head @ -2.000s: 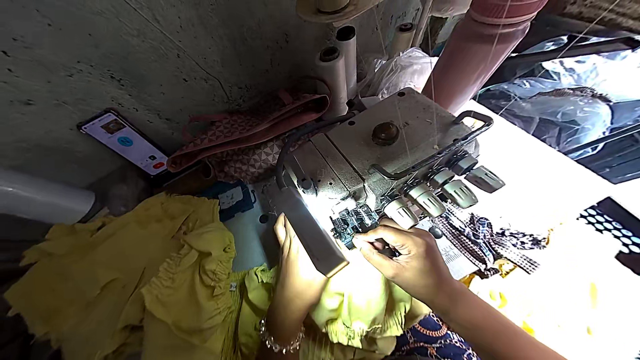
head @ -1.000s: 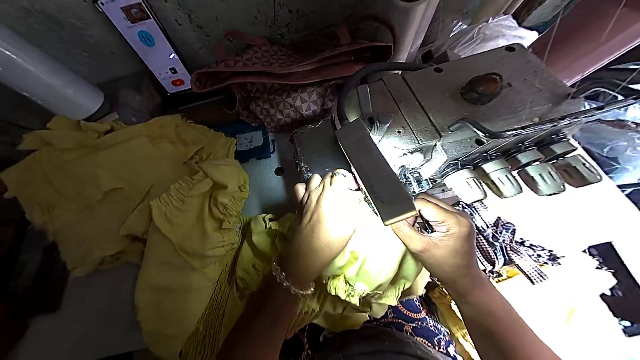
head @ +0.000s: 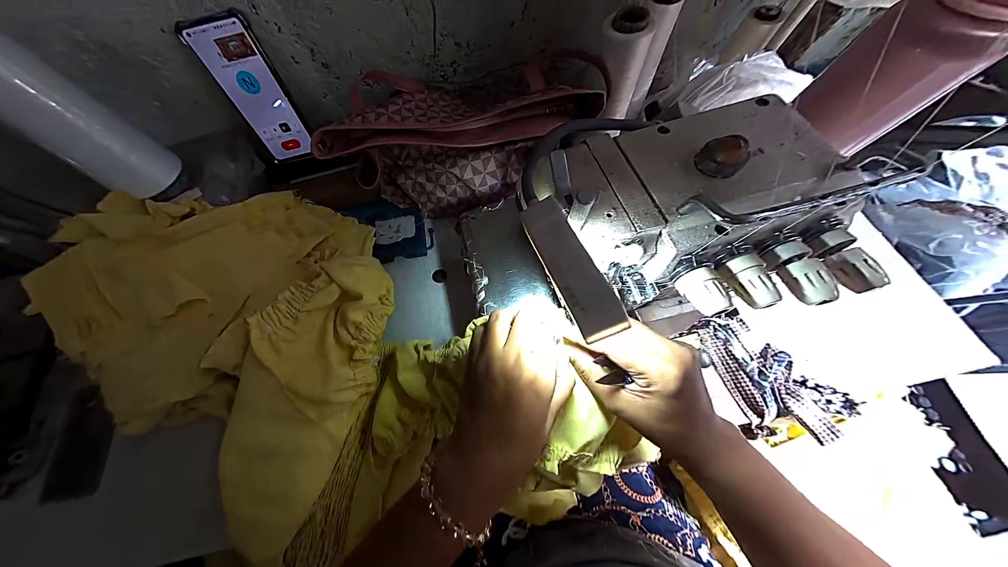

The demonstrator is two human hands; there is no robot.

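Note:
An overlock sewing machine (head: 630, 181) with several tension dials (head: 740, 276) stands in front of me, its lamp (head: 579, 272) shining over the stitching area. My left hand (head: 512, 386), with a beaded bracelet on the wrist, grips gathered yellow fabric (head: 583, 441) just left of the lamp's end. Close beside it, my right hand (head: 650, 378) pinches the edge of the same fabric and also holds a small dark tool, perhaps thread snips (head: 613, 372), in the palm. More of the yellow garment (head: 307, 378) lies heaped to the left. The needle area is partly hidden by the lamp.
A lit phone (head: 248, 90) leans by the wall, next to a patterned bag with pink trim (head: 457, 169). Thread cones (head: 626, 63) and a pink bottle (head: 898, 71) stand behind the machine. Patterned fabric strips (head: 756, 374) lie right of my right hand.
My left hand has moved from beside the lamp onto the yellow fabric. My right hand has come away from the needle area to the fabric edge. The view has shifted closer.

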